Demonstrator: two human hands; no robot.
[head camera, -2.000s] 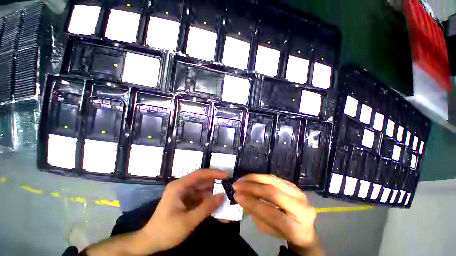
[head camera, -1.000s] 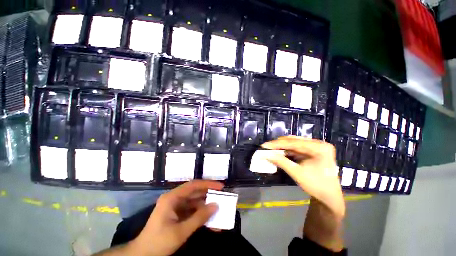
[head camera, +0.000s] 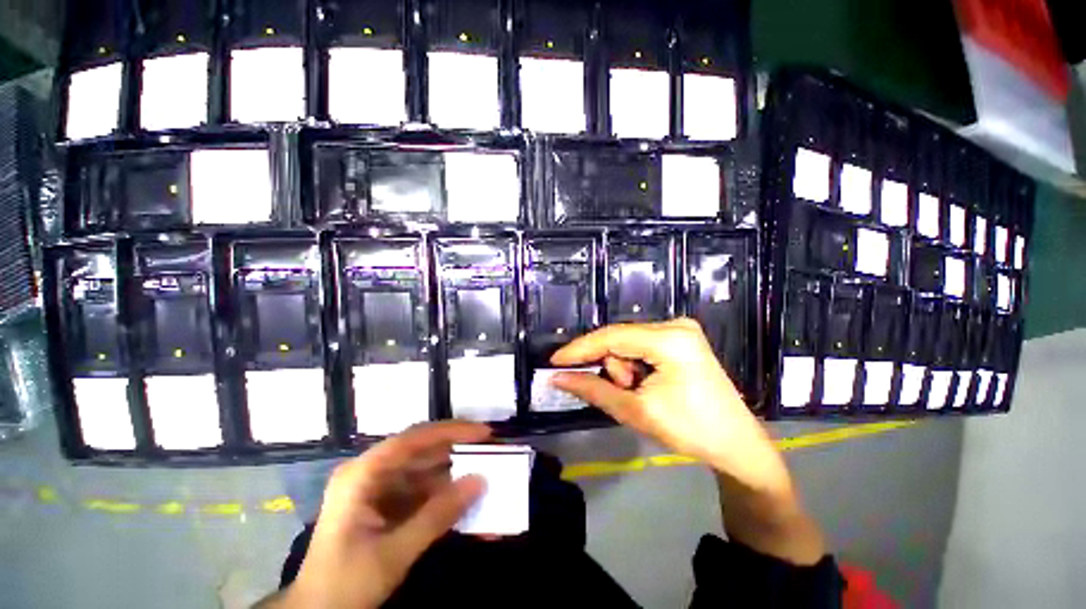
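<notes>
A large black blister tray (head camera: 298,238) lies in front of me, with white square pieces in its top, middle and bottom pockets. My left hand (head camera: 387,506) holds a small stack of white square pieces (head camera: 498,490) below the tray's near edge. My right hand (head camera: 649,387) pinches a white piece (head camera: 560,390) at the near end of the sixth bottom-row pocket from the left. Its fingers cover part of the piece. The two bottom-row pockets to its right show no white square; my hand hides part of them.
A second black tray (head camera: 905,256) with white squares adjoins on the right. A clear tray (head camera: 17,214) of dark ribbed rows is cut off at the left edge. A red and white object (head camera: 1012,71) is at the top right. Yellow floor lines (head camera: 631,464) show beyond the near edge.
My right hand separated from the left with a piece and brought it down into the pocket's near end. My left hand kept the stack. The view shifted, so the trays sit further left.
</notes>
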